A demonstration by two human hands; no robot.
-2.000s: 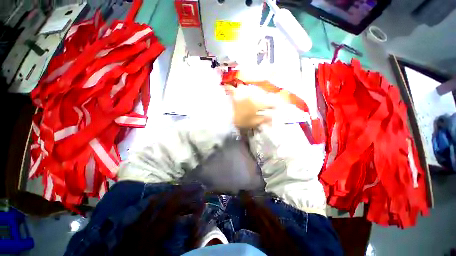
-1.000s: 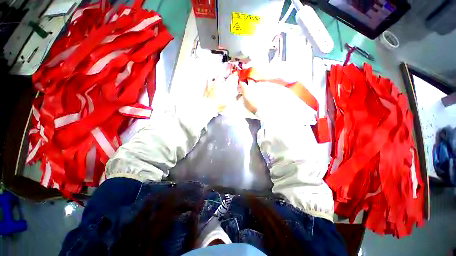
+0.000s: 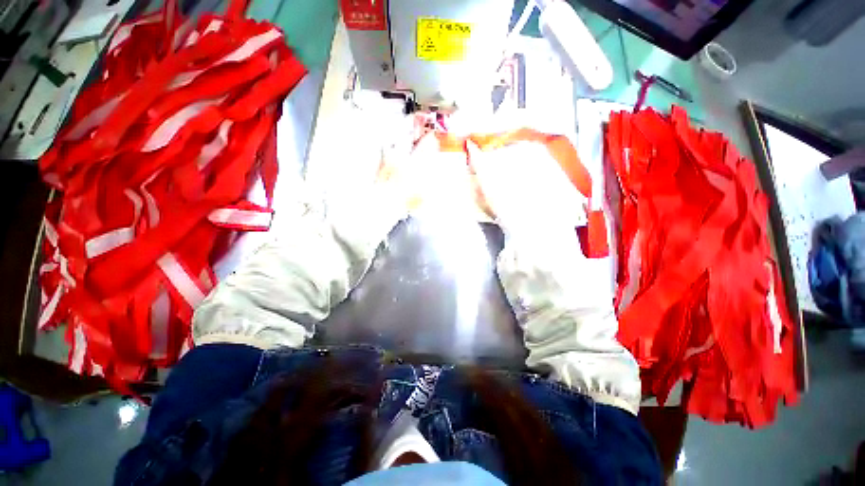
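A red strip (image 3: 560, 152) runs from below the needle area (image 3: 427, 121) of the white sewing machine head (image 3: 403, 52) over to the right, its end hanging beside my right sleeve. My left hand (image 3: 396, 176) and my right hand (image 3: 477, 180) are close together just in front of the needle, washed out by the lamp's glare. Both seem to be at the near end of the strip, but fingers and grip cannot be made out. Pale sleeves cover both forearms.
A tangled pile of red strips with pale bands (image 3: 171, 190) lies at left. A mostly red pile (image 3: 702, 256) hangs at right. A shiny metal sheet (image 3: 417, 294) lies between my forearms. Snips (image 3: 669, 87), a white roll (image 3: 718, 61) and a dark screen (image 3: 678, 19) are at upper right.
Since two seconds ago my hands have moved from crossed together to slightly apart, uncovering the metal sheet. Over the last second they have barely moved; the whole view has shifted a little.
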